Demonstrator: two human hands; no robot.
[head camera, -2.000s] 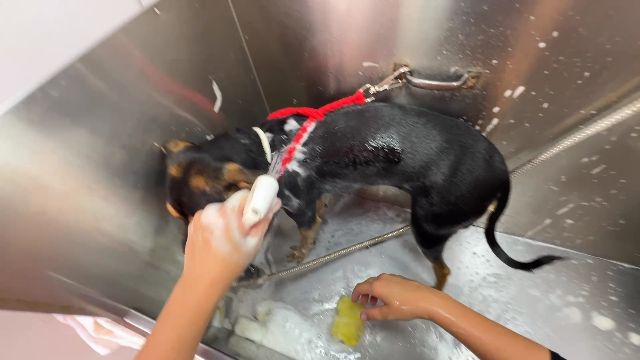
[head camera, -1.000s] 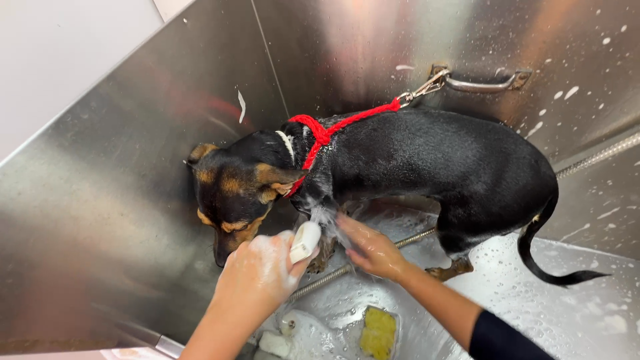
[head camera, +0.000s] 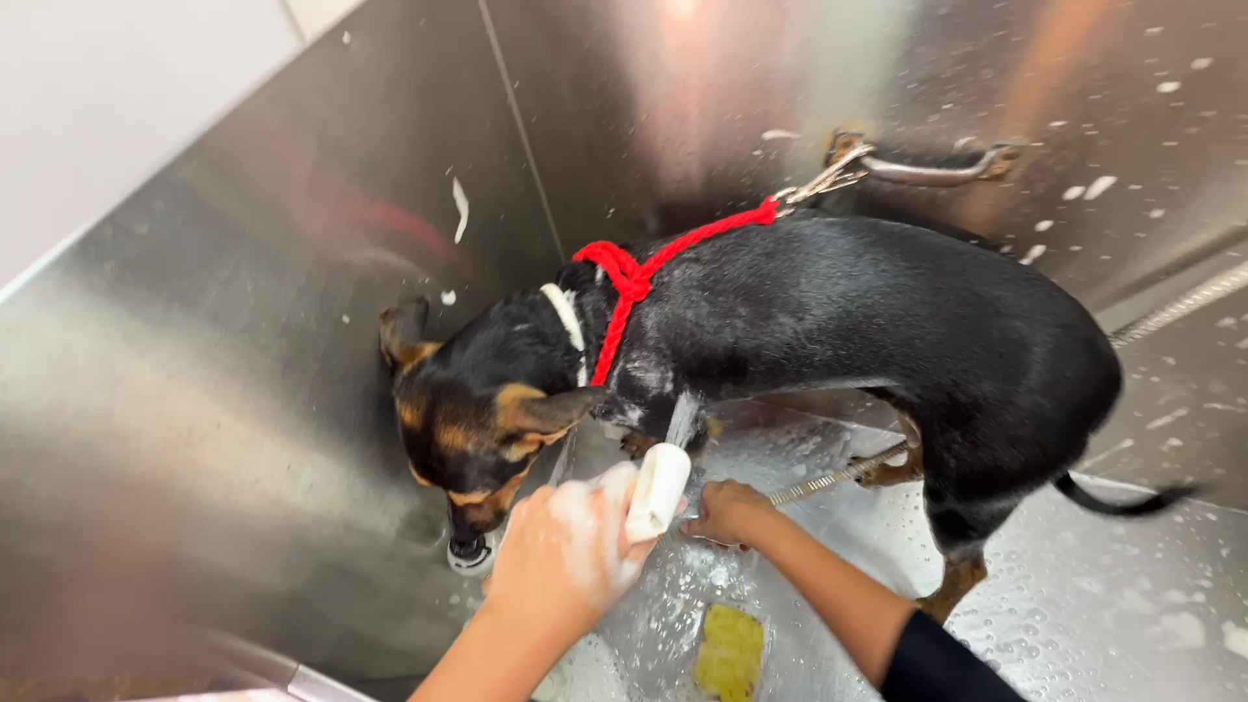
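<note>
A wet black-and-tan dog stands in a stainless steel tub, its head lowered at the left. Around its neck are a red rope lead and a white collar. My left hand, covered in suds, grips a white shower head that sprays water at the dog's chest and front leg. Below the chest, my right hand is low over the tub floor with fingers curled, partly hidden; whether it holds anything cannot be told. A yellow sponge lies on the wet floor nearer me.
A metal clip fastens the lead to a handle on the back wall. A metal shower hose runs under the dog and along the right wall. The steel side wall rises at the left. Suds and water cover the floor.
My right hand first was at the sponge, then at the dog's front leg, and now is lower, over the floor. The dog's head has dropped since a second ago. The spray stays near its chest.
</note>
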